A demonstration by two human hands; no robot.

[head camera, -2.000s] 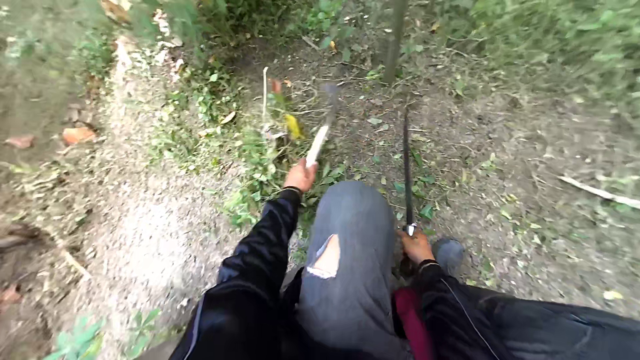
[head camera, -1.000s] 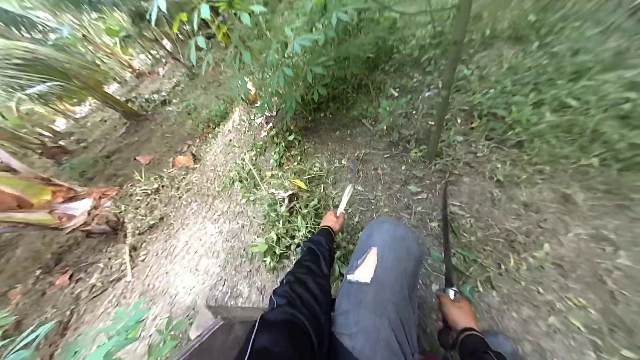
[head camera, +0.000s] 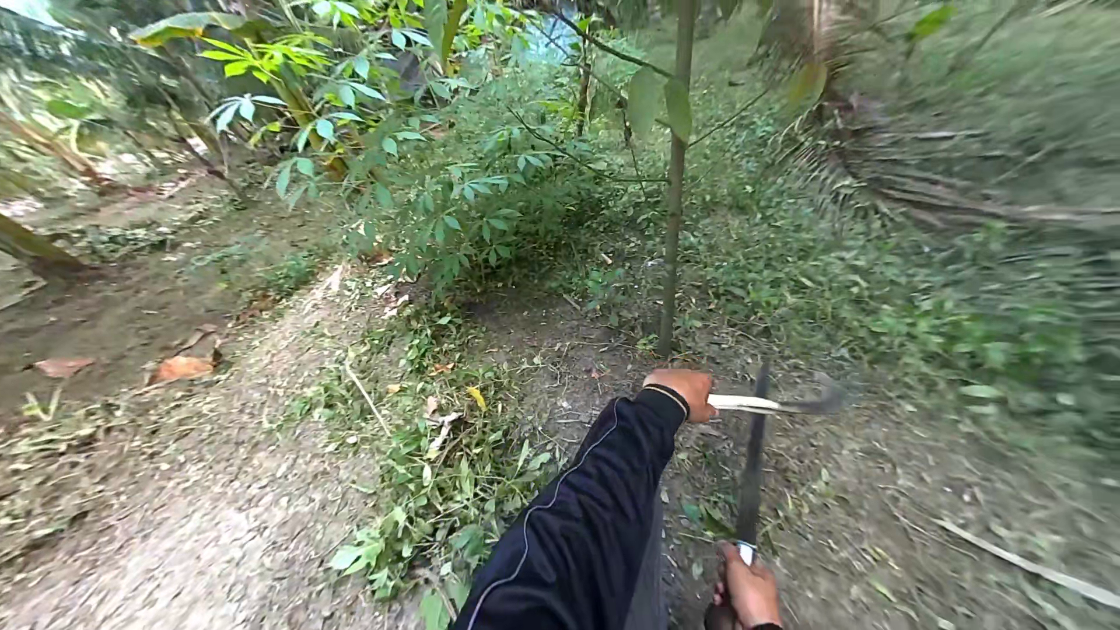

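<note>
My left hand (head camera: 685, 393), in a dark sleeve, is closed around the pale handle of a hooked tool (head camera: 744, 402) that points right; its dark curved end is blurred. At the bottom right my right hand (head camera: 749, 588) grips the handle of a machete (head camera: 753, 481). The long dark blade stands away from me, and its upper part crosses the hooked tool in the view; whether they touch I cannot tell. Cut green weeds (head camera: 437, 499) lie on the ground to the left of my left arm.
A thin tree trunk (head camera: 674, 192) rises just beyond my left hand. Leafy bushes (head camera: 472, 192) stand ahead, with low weeds (head camera: 919, 324) and dry palm fronds (head camera: 945, 192) to the right. A pale stick (head camera: 1032, 564) lies at the lower right, and brown leaves (head camera: 184, 367) at the left.
My left hand has swung right with the hooked tool, which pointed away from me before and now crosses in front of the machete blade. The view has tilted up.
</note>
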